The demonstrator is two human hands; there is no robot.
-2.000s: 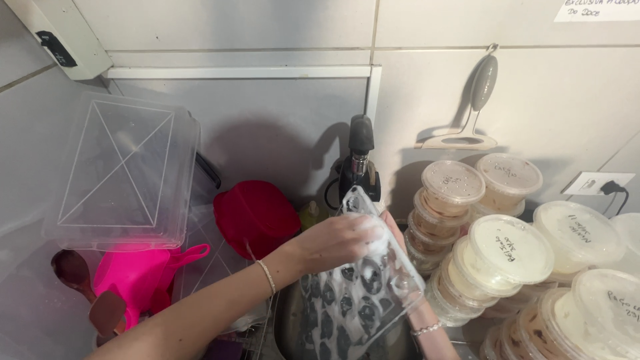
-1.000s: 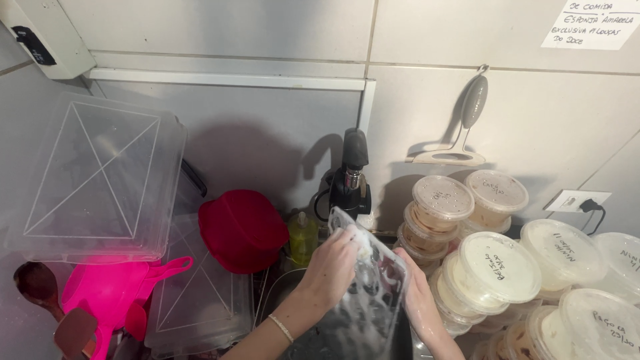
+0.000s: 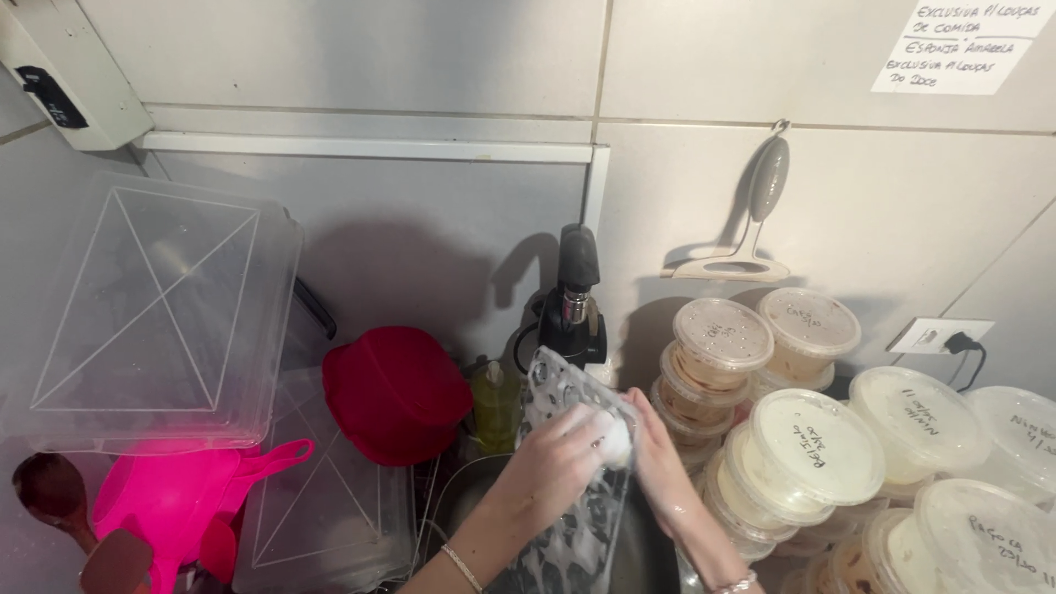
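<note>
My left hand, with a bracelet at the wrist, presses a foam-covered sponge to the face of a clear plastic mold tray. White suds coat the tray and its rounded cavities. The tray stands tilted above a dark sink basin, its top corner near the black faucet. My right hand grips the tray's right edge, the thumb side near its upper corner. The tray's lower end runs out of the frame.
Stacked lidded plastic tubs stand close on the right. On the left are a red bowl, clear plastic boxes, a pink strainer and a wooden spoon. A yellow-green soap bottle stands behind the sink. A grey-handled utensil hangs on the wall.
The soapy tray has turned and tilted between my hands. My left hand, at the tray's upper end one second ago, is now lower on its face. The view has shifted.
</note>
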